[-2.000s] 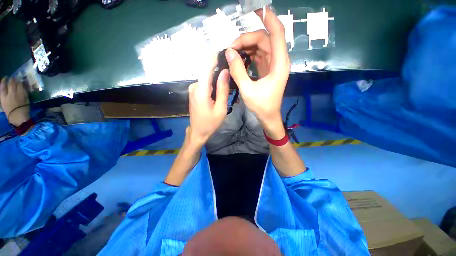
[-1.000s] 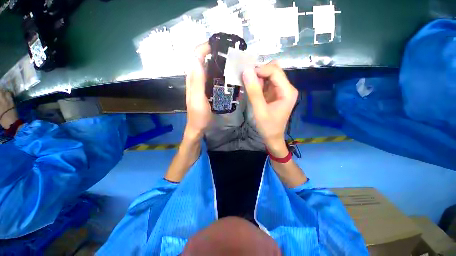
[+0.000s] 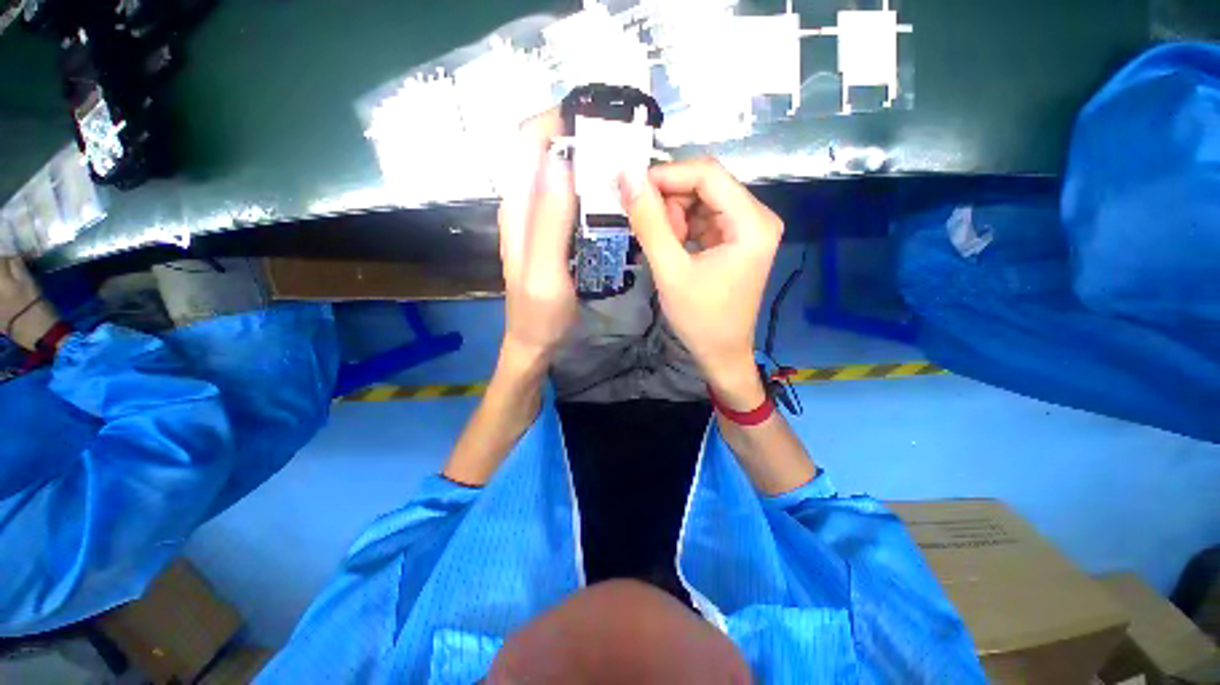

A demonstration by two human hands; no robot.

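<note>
The black handset (image 3: 618,101) stands lengthwise in front of me at the bench edge, its silvery-blue speckled patch (image 3: 602,262) at the lower end. My left hand (image 3: 538,241) grips it along its left side. A white rectangular sheet piece (image 3: 610,154) with narrow side tabs lies over the upper part of the handset. My right hand (image 3: 706,254) has thumb and fingertips at the piece's lower right. The dark area under the piece is hidden.
Clear carrier sheets with white rectangles (image 3: 867,56) lie on the green bench mat (image 3: 990,94). Black units (image 3: 96,127) are piled at upper left. Neighbours' blue sleeves (image 3: 147,442) show at both sides. Cardboard boxes (image 3: 1017,582) stand on the floor at lower right.
The handset came into view from between my hands. The white piece, held tilted at the handset's right a second ago, has moved left and now lies straight over its upper part.
</note>
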